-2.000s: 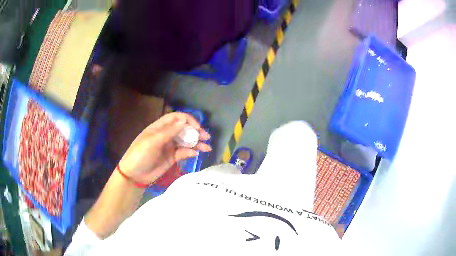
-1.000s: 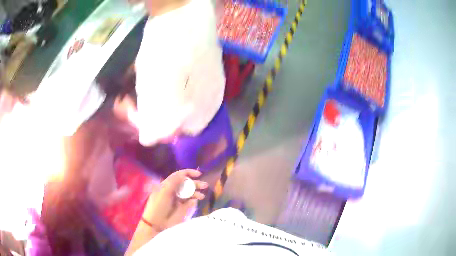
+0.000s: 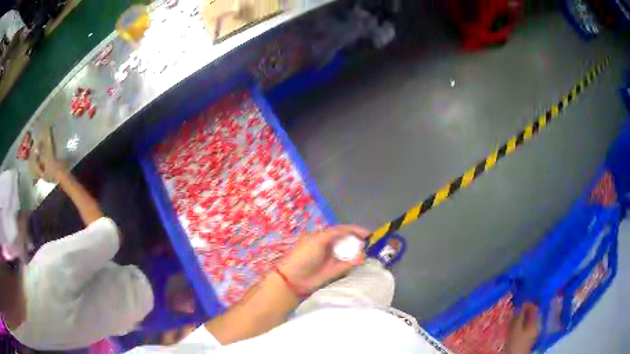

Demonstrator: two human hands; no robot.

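Note:
My left hand [image 3: 321,259], with a red string at the wrist, is a little below the middle of the view. Its fingers are curled around a small white round container [image 3: 347,248]. A hand at the lower right edge appears to be my right hand [image 3: 523,330]. It is small and blurred, over or beside a blue crate of reddish parts [image 3: 483,328], and I cannot tell whether it holds anything. A large blue crate [image 3: 169,207] full of small red and white parts stands just beyond my left forearm.
Another person in a white top [image 3: 83,283] reaches to the curved bench [image 3: 131,100], which bears red and white parts, a yellow container [image 3: 133,23] and cardboard [image 3: 238,15]. Yellow-black tape [image 3: 490,162] crosses the grey floor. Blue crates [image 3: 587,238] line the right. A red stool [image 3: 483,24] is at the top.
The view has swung, bringing the large crate of red parts and the bench into clear view. My left hand still holds the white container. A hand now shows at the lower right.

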